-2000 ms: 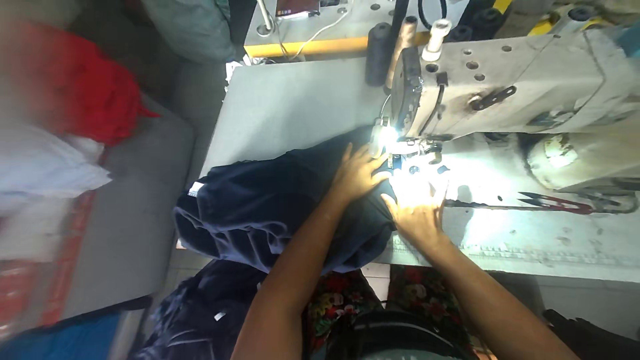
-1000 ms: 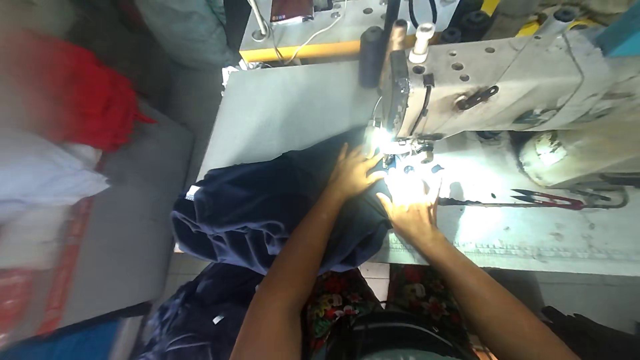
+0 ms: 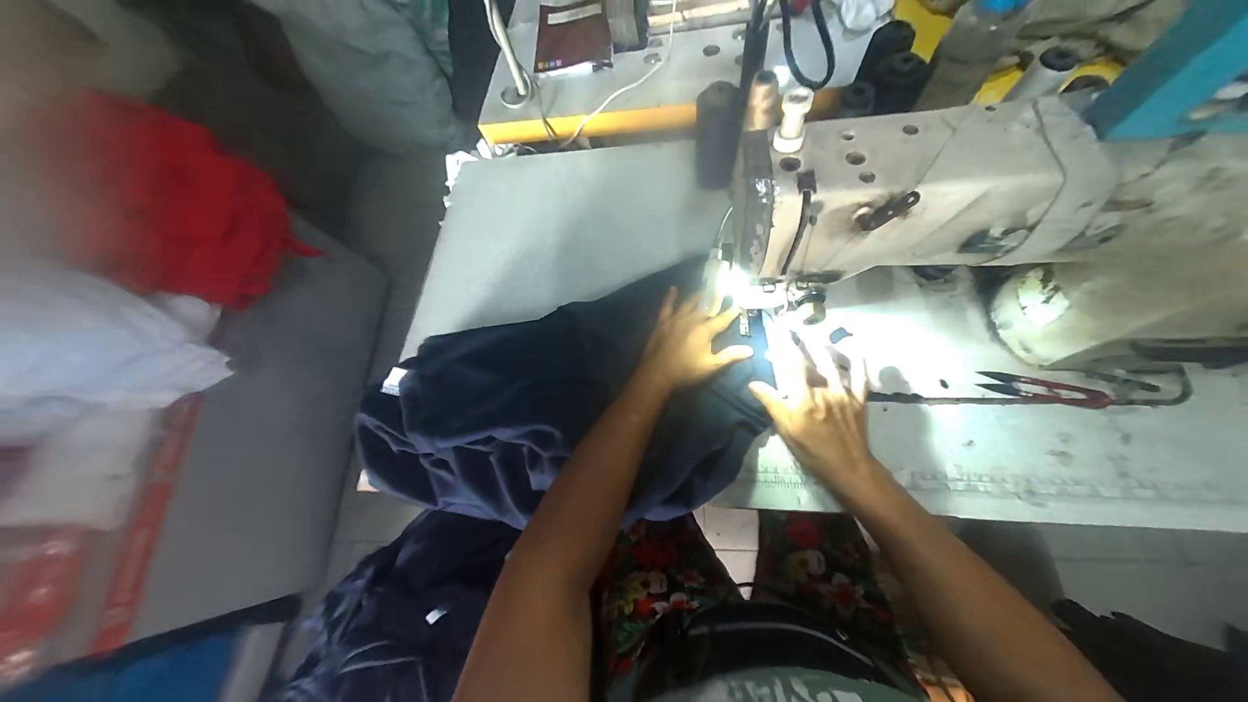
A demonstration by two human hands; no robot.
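A dark navy fabric garment (image 3: 507,390) lies bunched on the sewing table, its right edge at the needle area of an industrial sewing machine (image 3: 897,205). My left hand (image 3: 687,341) rests on this cloth with fingers spread, just left of the presser foot (image 3: 749,317). My right hand (image 3: 824,395) is at the garment's right edge, thumb near the cloth and fingers on the machine bed. Bright lamp light washes out its fingertips. The needle itself cannot be made out in the glare.
Red-handled thread snips (image 3: 1048,390) lie on the bed at right. Behind stand dark thread cones (image 3: 717,132) and another table with a yellow edge (image 3: 604,122). More navy cloth (image 3: 409,604) hangs low at left. Red fabric (image 3: 195,205) and white fabric (image 3: 97,341) lie on a grey surface (image 3: 283,448).
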